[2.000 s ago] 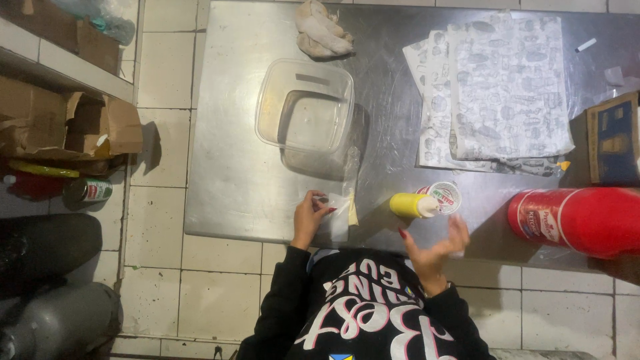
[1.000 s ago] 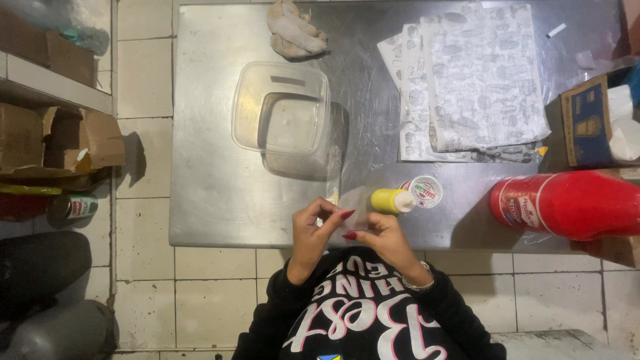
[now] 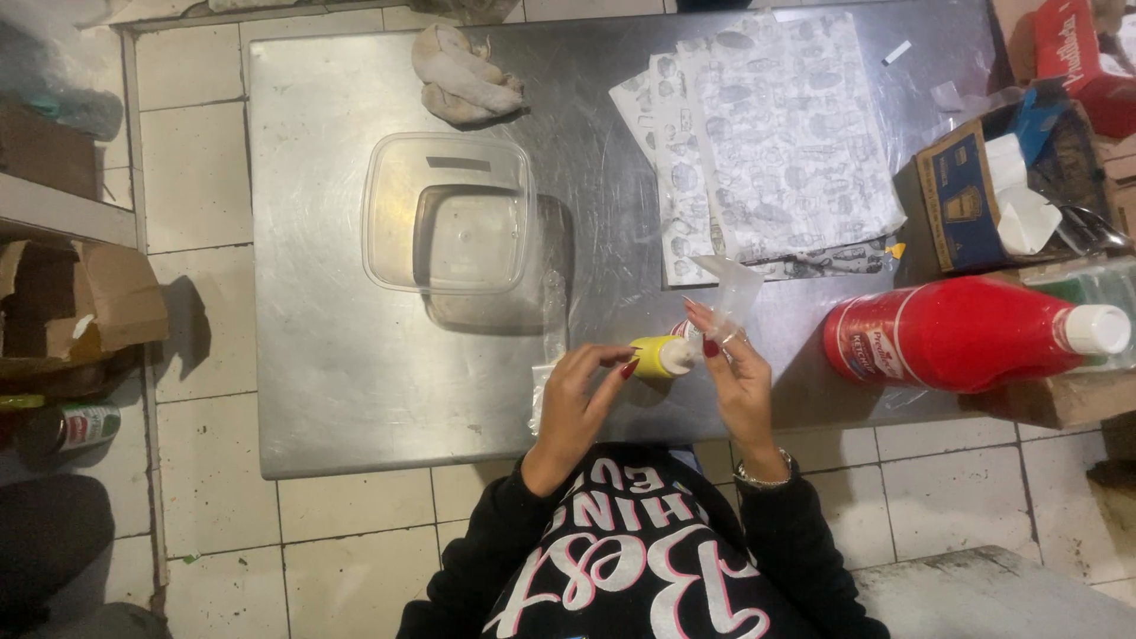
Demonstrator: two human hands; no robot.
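Note:
My right hand (image 3: 735, 377) holds a small clear plastic bag (image 3: 733, 291) between thumb and fingers, raised over the steel table. My left hand (image 3: 581, 399) is beside a yellow squeeze bottle (image 3: 655, 356) with a pale top, its thumb and forefinger apart; whether they touch the bottle is unclear. Partly hidden behind the bottle and my right fingers is a small round tub (image 3: 686, 329). Thin clear plastic (image 3: 539, 395) lies near my left hand at the table's front edge. A square clear plastic container (image 3: 453, 286) stands farther back on the left.
A large red ketchup bottle (image 3: 945, 335) lies on its side at the right, near an open cardboard box (image 3: 954, 200). Printed paper sheets (image 3: 790, 133) are stacked at the back. A crumpled cloth (image 3: 463, 78) lies behind the container. The steel tabletop (image 3: 355, 382) ends close to my body.
My hands, together on clear plastic one second ago, have separated. My right hand has moved right with the small bag; my left hand is now beside the yellow bottle.

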